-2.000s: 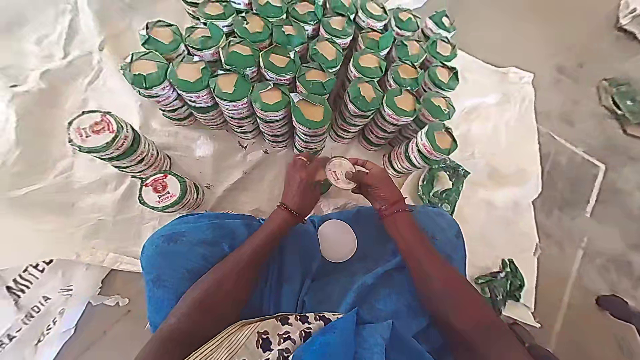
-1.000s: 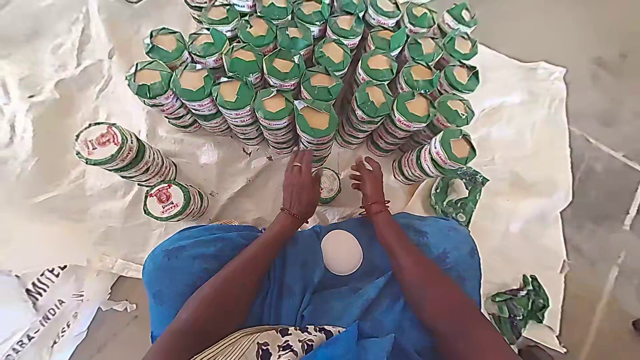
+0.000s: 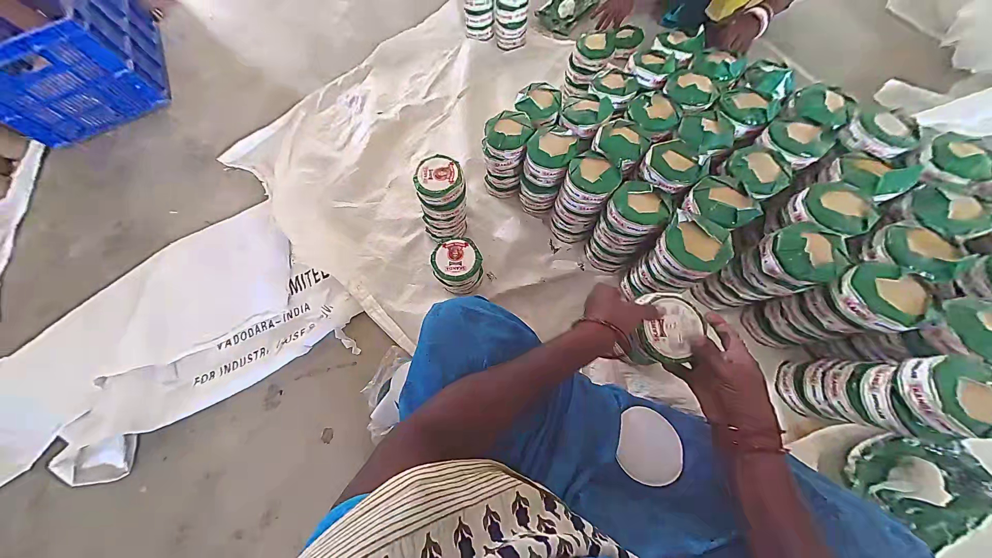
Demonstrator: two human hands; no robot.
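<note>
Both my hands hold a short stack of round green-and-white wrapped packets (image 3: pixel 673 329), its printed white and red face turned up. My left hand (image 3: pixel 616 318) grips its left side, and my right hand (image 3: pixel 721 372) holds its right and lower edge with the fingers on the face. Just beyond stand many stacks of like packets (image 3: pixel 701 240), their green tops showing a tan patch. A white oval disc (image 3: pixel 649 446) lies on the blue cloth over my lap. To the left, two separate stacks, one taller (image 3: pixel 439 186) and one shorter (image 3: pixel 457 263), stand with printed faces up.
A cream sheet (image 3: pixel 372 163) lies under the stacks. A blue plastic crate (image 3: pixel 85 70) is at the upper left, a white printed sack (image 3: pixel 194 325) at the left. Green wrappers (image 3: pixel 914 480) lie at the lower right. Another person's hand (image 3: pixel 736 32) is beyond the stacks.
My hands were apart over a low round packet a second ago; now they hold a short stack of packets between them. The view has swung left.
</note>
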